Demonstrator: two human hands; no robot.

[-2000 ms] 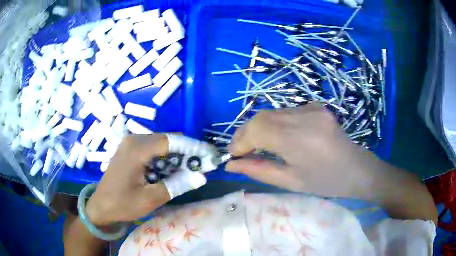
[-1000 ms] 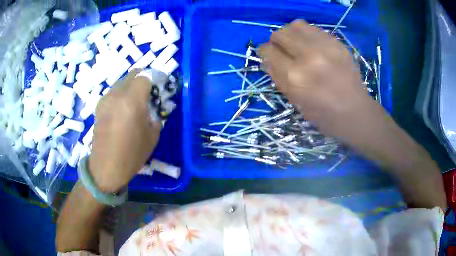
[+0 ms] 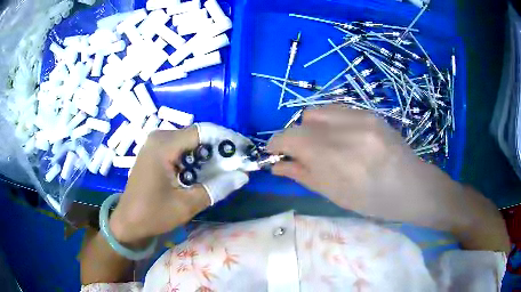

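My left hand, with white coverings on thumb and forefinger, is closed around several fitted sleeves whose round black ends face up. A white sleeve sticks out between its fingertips. My right hand meets it there and holds a stem assembly by its dark and shiny fitting, close against the sleeve's end. Whether the stem is inside the sleeve cannot be told. White sleeves lie heaped in the left compartment, and stem assemblies lie tangled in the right one.
The blue divided tray lies before me, its divider between the compartments. A clear plastic bag of small white parts overlaps its left side. Another clear, crinkled plastic item is at the far right. A dark green tabletop shows around the tray.
From over the sleeve heap, my left hand has come back toward the tray's near middle. My right hand has come down from the stem pile with a stem assembly, and the two hands now meet.
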